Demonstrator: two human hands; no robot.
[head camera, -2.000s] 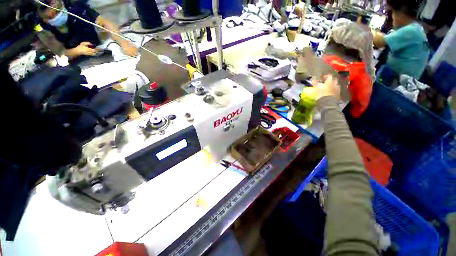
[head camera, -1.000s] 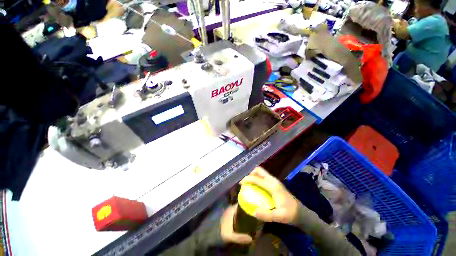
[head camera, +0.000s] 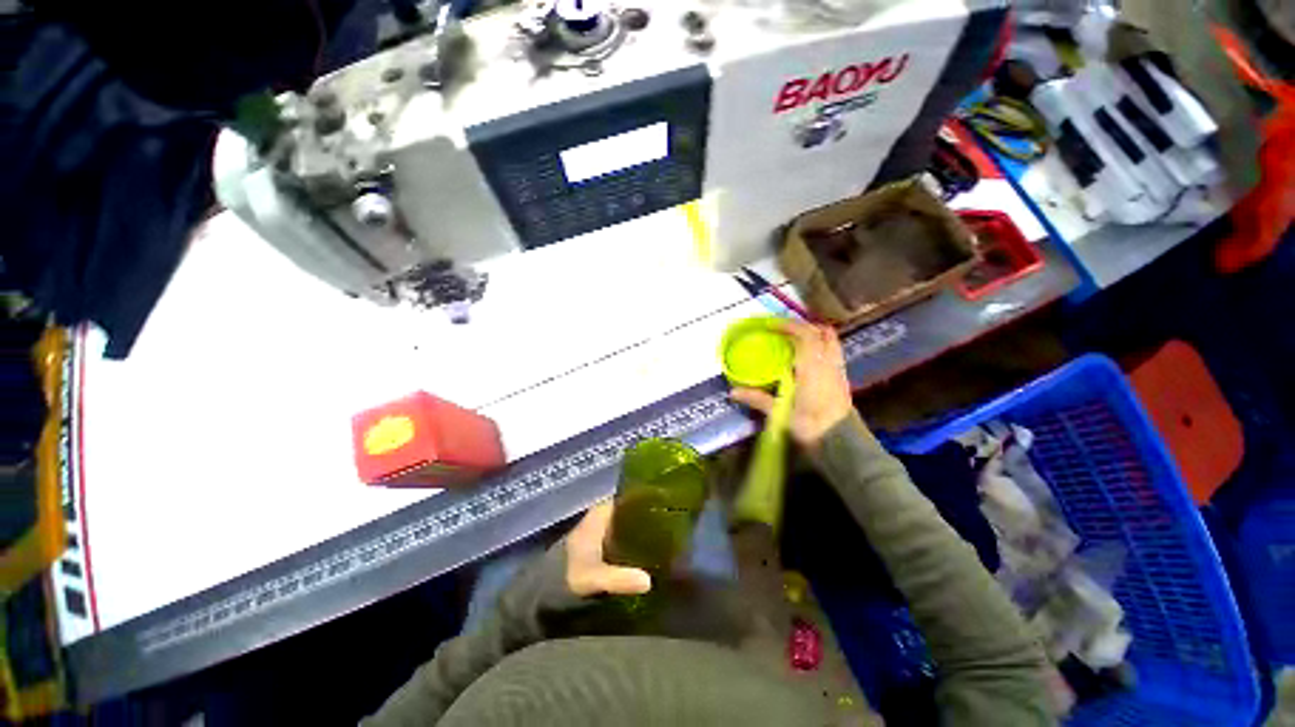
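My left hand (head camera: 594, 557) holds the green see-through drinking bottle (head camera: 658, 504) upright in front of the table edge. The bottle is uncovered at the top and its contents look dark. My right hand (head camera: 815, 384) holds the yellow-green bottle lid (head camera: 757, 352) over the table's front edge, its round hollow side showing and its strap hanging down. Lid and bottle are apart. A red-orange small box (head camera: 426, 440) with a yellow round mark stands on the white table to the left.
The white-headed sewing machine (head camera: 597, 156) spans the table's back. A brown cardboard parts tray (head camera: 821, 296) and a red tray (head camera: 1034, 264) lie at its right. A blue basket (head camera: 1221, 639) with cloth stands at lower right; an orange stool (head camera: 1190, 412) is beyond it.
The lid is now off the bottle, in my right hand, while my left hand keeps the bottle. Earlier my right hand reached to the far right for the bottle. The view has turned downward.
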